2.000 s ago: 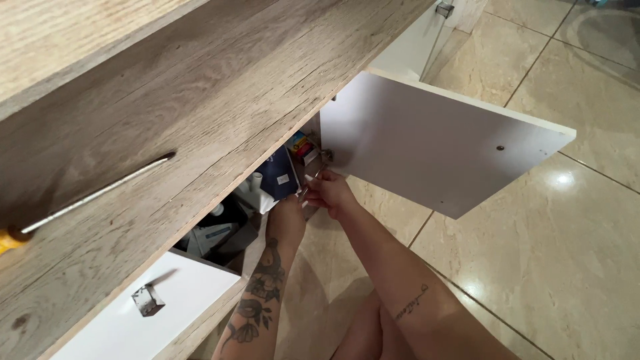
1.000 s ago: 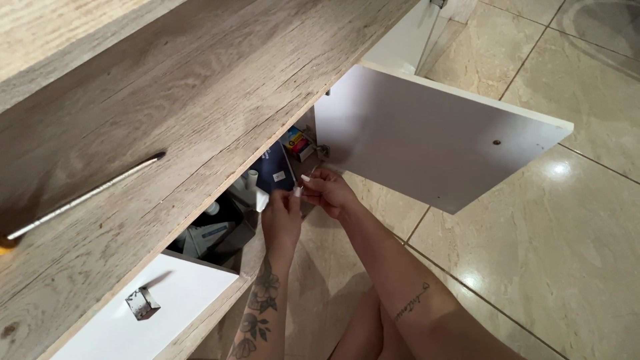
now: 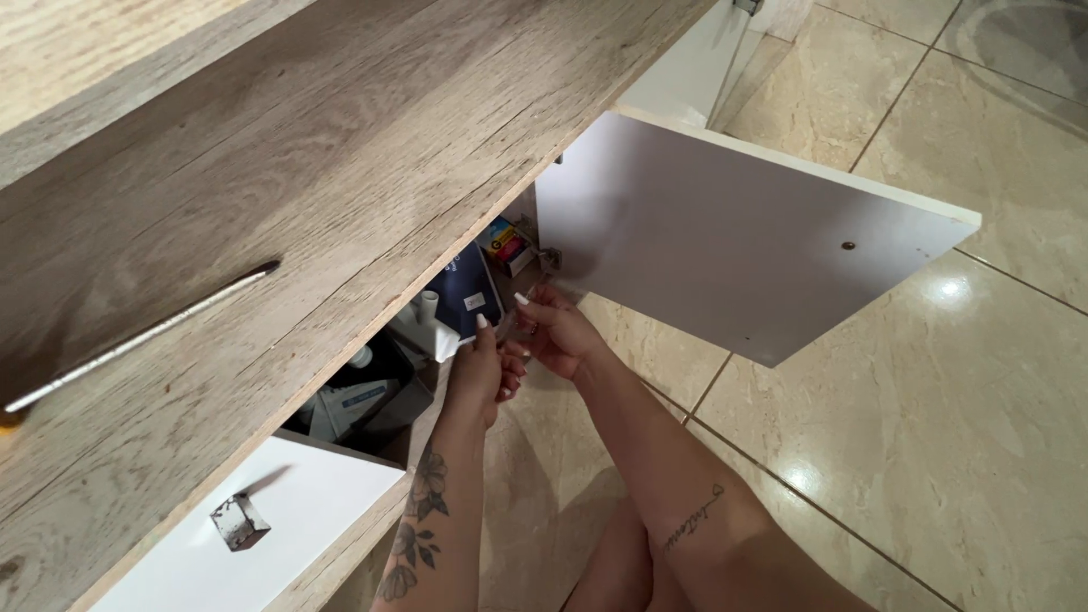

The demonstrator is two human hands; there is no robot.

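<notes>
Both hands meet at the mouth of a low cabinet, beside its open white door. Between the fingers of my right hand is a small, clear item, possibly a plastic bag; its exact kind cannot be told. My left hand is close beside it, thumb raised and fingers curled, and whether it grips the same item is unclear. Just behind the hands, inside the cabinet, lie a dark blue box or booklet, a small colourful box and a white plastic object.
A screwdriver lies on the wood-grain cabinet top. Left of my hands, a dark container holds bottles and a printed packet. A white front with a metal knob is at lower left. The open door juts out over the tiled floor.
My left hand has turned and its thumb now points up beside the blue item. My right hand stays near the same place by the door.
</notes>
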